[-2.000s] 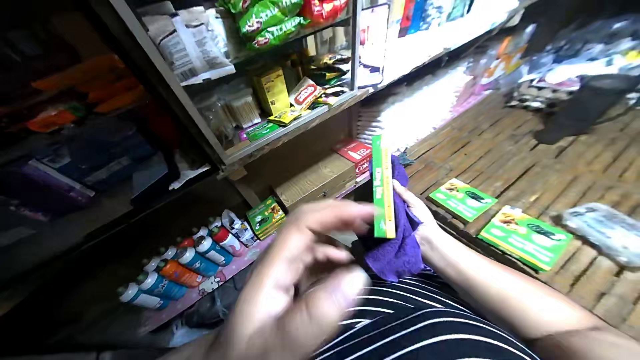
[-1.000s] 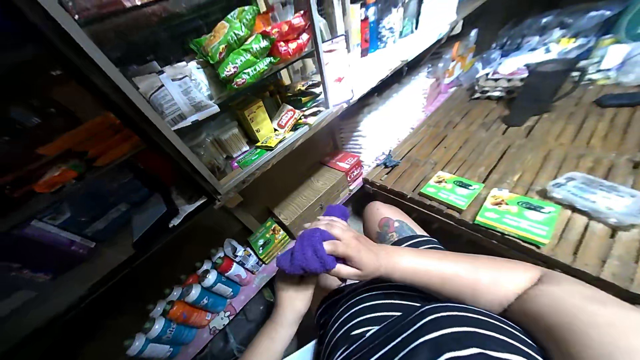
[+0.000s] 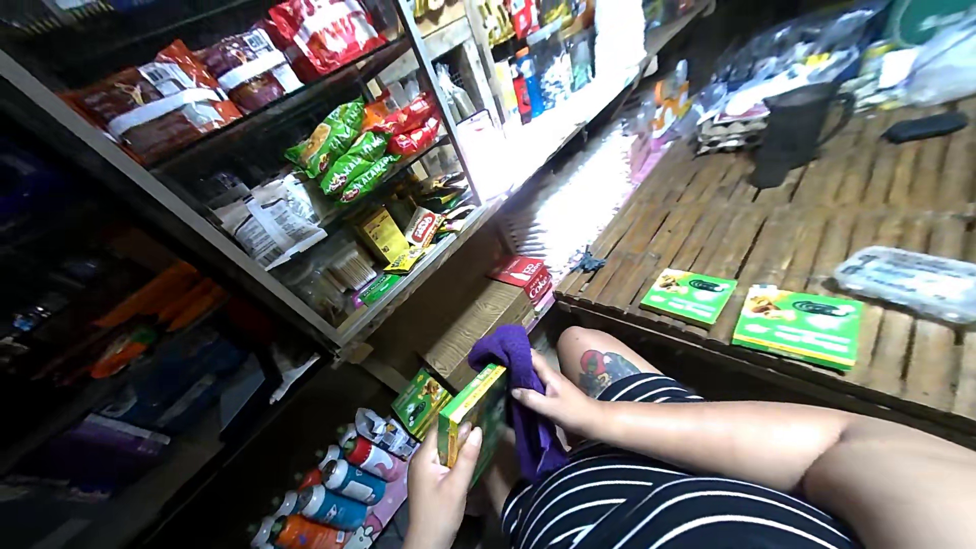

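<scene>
My left hand (image 3: 442, 476) grips the lower end of a flat green and yellow cardboard box (image 3: 471, 408), thumb on its near side. My right hand (image 3: 560, 396) holds a purple cloth (image 3: 526, 412) against the box's far end and right side. Just behind the held box, a similar green box (image 3: 421, 402) stands lower down. On the slatted bamboo platform to the right lie two more such green boxes, a smaller-looking one (image 3: 689, 296) and another (image 3: 797, 325), both flat with a coil pictured on top.
A glass-sided shelf unit (image 3: 343, 335) with snack packs (image 3: 358, 156) stands at the left. Bottles (image 3: 332, 503) stand at the lower left. A brown carton (image 3: 476, 328) and a red box (image 3: 524, 276) are ahead. A clear plastic container (image 3: 907, 282) and a dark pitcher (image 3: 793, 126) are on the platform (image 3: 709, 229).
A green box is now in my left hand; one second ago both hands were together on the purple cloth. My right hand still holds the cloth, now spread against the box.
</scene>
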